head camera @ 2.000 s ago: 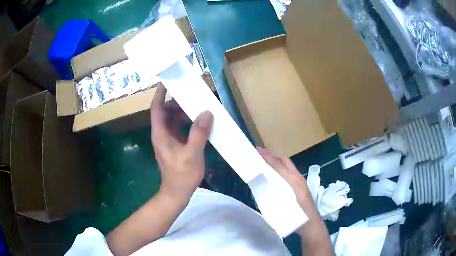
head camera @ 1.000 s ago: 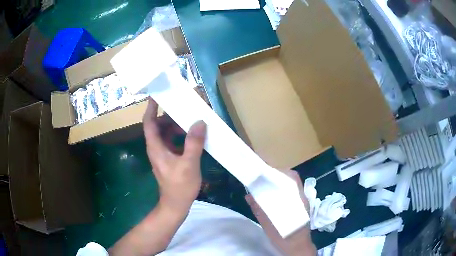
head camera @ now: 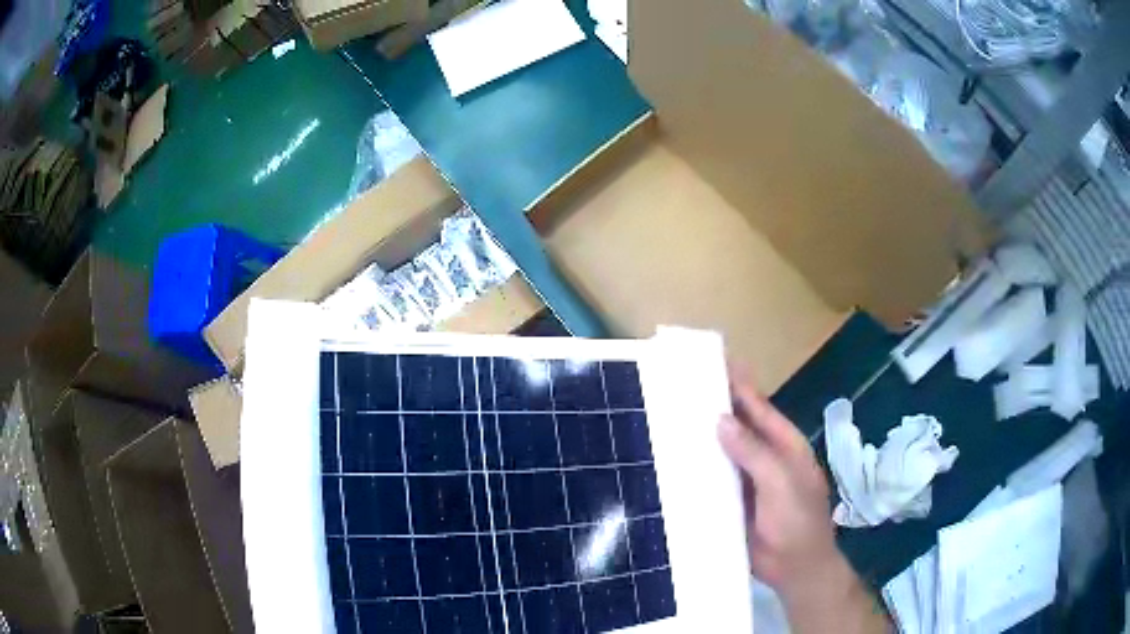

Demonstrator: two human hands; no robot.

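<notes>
A solar panel (head camera: 490,483) with dark glass and pale grid lines faces me in front of my body. White foam pads (head camera: 283,471) cover its left and right ends. My right hand (head camera: 787,495) holds the right foam-covered end, fingers at its outer edge. My left hand is not in view; the panel or the picture's lower edge may hide it. An open brown mailer box (head camera: 694,235) stands on the green bench behind the panel, lid raised to the right, with a bare inside.
An open carton of silvery packets (head camera: 428,291) stands left of the bench, partly behind the panel. A blue stool (head camera: 198,291) and brown cartons are further left. A crumpled white cloth (head camera: 890,468), foam pieces (head camera: 1022,328) and white sheets (head camera: 1001,557) lie right. A flat white rectangle (head camera: 506,45) lies behind.
The panel with its foam ends has turned from edge-on to show its glass face. My left hand has gone out of sight. The view has shifted, and the box appears further up.
</notes>
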